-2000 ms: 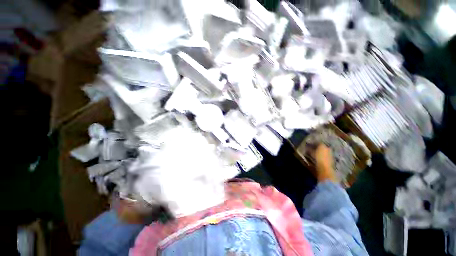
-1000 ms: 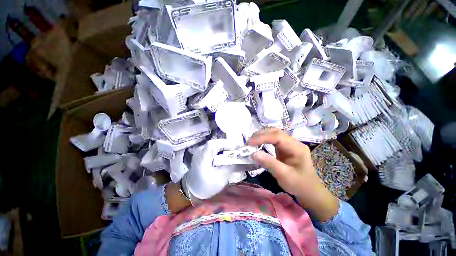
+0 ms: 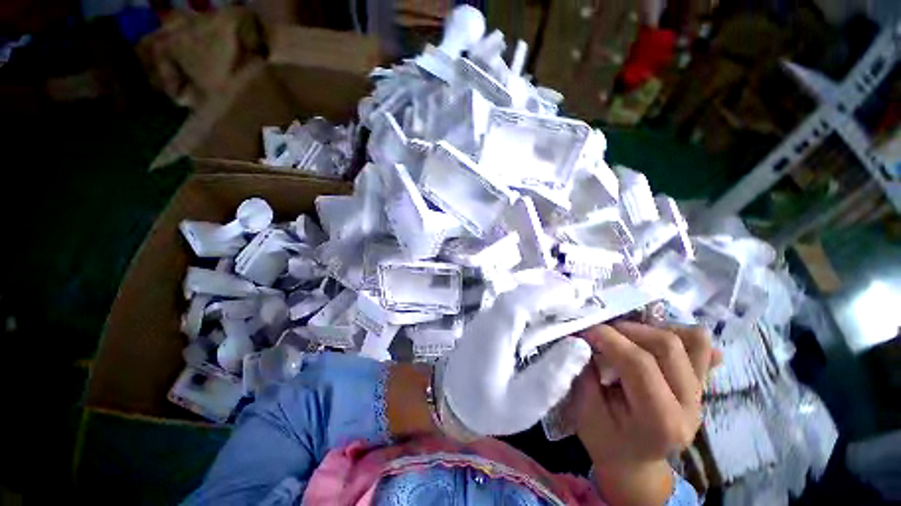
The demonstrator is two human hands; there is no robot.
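My left hand, in a white glove, is in front of my apron with thumb and fingers closed around a white plastic part. The part is tilted, its flat edge pointing up to the right. My bare right hand is at the part's right side, fingers curled against it; its fingertips are partly hidden. A pale piece shows below, between the hands. I cannot tell whether small hardware is in my right fingers. The heap of white plastic housings rises just beyond both hands.
An open carton with white parts inside is at left, another carton behind it. Stacked thin white strips lie at right. A metal shelf frame and a red item are at the back.
The view has tilted up and turned. My right hand left the small hardware box and came to the part; both hands now sit further right in view, the left glove gripping the part.
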